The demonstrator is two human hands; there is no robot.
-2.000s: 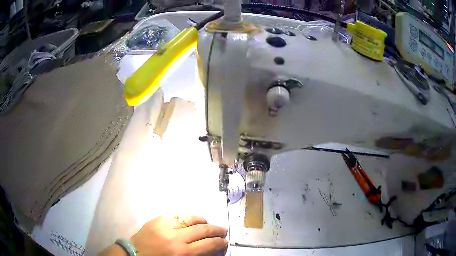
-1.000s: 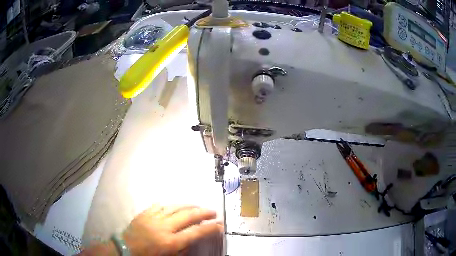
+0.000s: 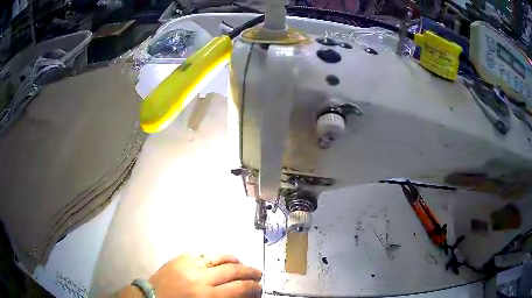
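A large pale cut panel lies left of the needle, glaring white under the lamp, its right edge near the presser foot. My left hand lies palm down on the panel near the front, fingers towards the right edge, below the presser foot. It grips nothing that I can see. A green bangle is on the wrist. The off-white sewing machine stands over the right side. A small tan strip lies on the far part of the panel. My right hand is not in view.
A stack of tan panels lies at left. A long yellow-handled thing is behind the machine head. Orange-handled snips and a tan seam guide lie on the bed. A control panel is at far right.
The panel has slid away from me past the needle; its small tan strip is farther back. My left hand stays near the front edge, its fingers slightly more bent than one second ago. The view shifted slightly.
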